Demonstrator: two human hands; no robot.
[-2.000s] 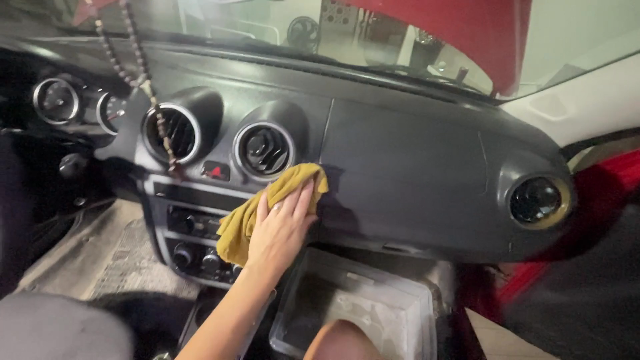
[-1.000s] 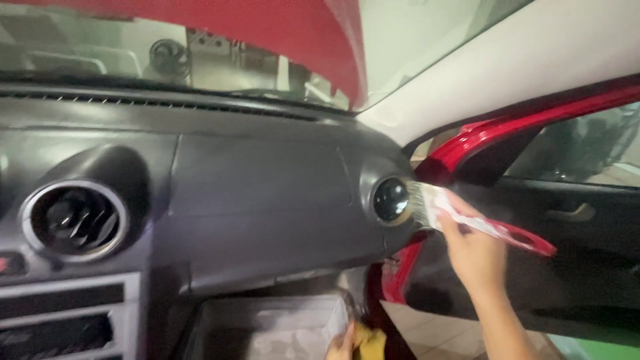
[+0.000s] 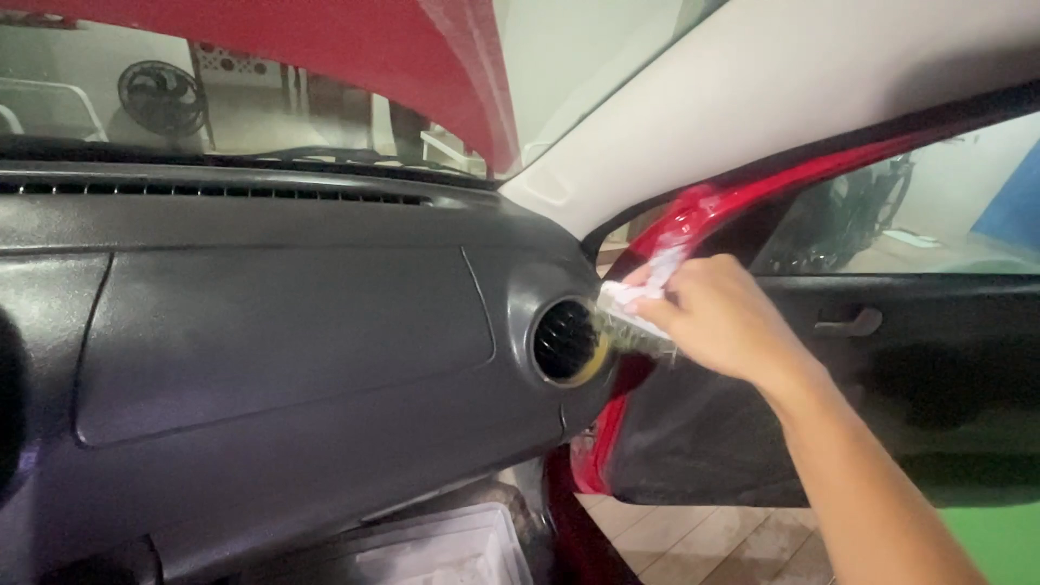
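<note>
My right hand (image 3: 715,313) grips a paintbrush (image 3: 642,313) with a pale ferrule and a blurred handle that slants up toward the open red door. Its bristles point down, beside the right rim of the round air vent (image 3: 566,341) at the dashboard's end; whether they touch it is too blurred to tell. A yellowish patch shows on the vent's lower right edge. The dark grey dashboard (image 3: 284,325) spans the left and middle of the view. My left hand is out of sight.
A clear plastic bin (image 3: 487,536) sits below the dashboard. The open car door (image 3: 731,422), with its inner handle (image 3: 849,322), stands at the right. The pale windshield pillar (image 3: 691,114) rises above the vent. Beyond the windshield are a raised red hood (image 3: 406,49) and a black fan (image 3: 162,97).
The brush has swung from pointing left at the vent to bristles down, handle up. My left hand, near the bin with the yellow cloth a second ago, has left view.
</note>
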